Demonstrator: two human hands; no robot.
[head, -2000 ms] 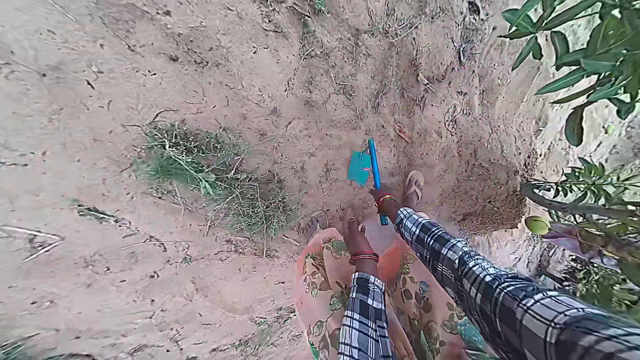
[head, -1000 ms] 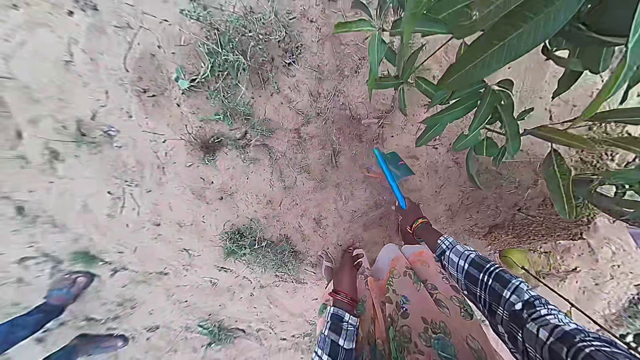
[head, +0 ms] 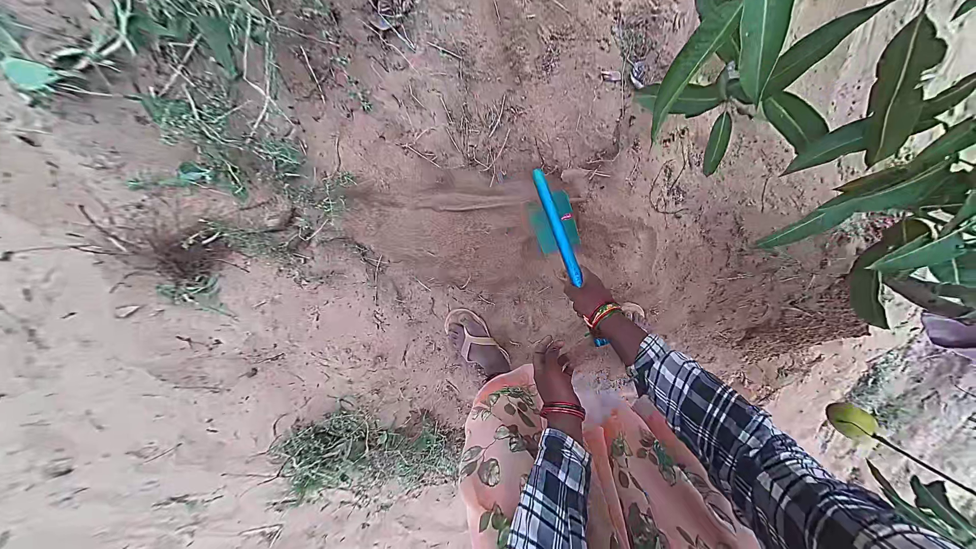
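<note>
My right hand (head: 589, 296), with bangles at the wrist, grips the blue handle of a hoe (head: 557, 229) near its lower end. The tool's flat green-blue blade (head: 554, 222) lies close over the reddish soil, partly behind the handle and slightly blurred. A short end of the handle shows below the fist. My left hand (head: 554, 370), with red bangles, rests near my knee over the floral cloth (head: 496, 465); its fingers are loosely bent and hold nothing. Scraped, dusty soil (head: 450, 229) stretches left of the blade.
Leafy branches (head: 877, 145) hang at the upper right. Uprooted weeds (head: 221, 114) lie at the upper left, and a cut grass clump (head: 366, 450) at the lower left. My sandalled foot (head: 476, 341) stands left of my hands. A rough bank (head: 900, 389) borders the right side.
The view has shifted over the ground. The hoe stays in my right hand, its handle at a changed angle. The other person's feet, at the lower left one second ago, are out of view.
</note>
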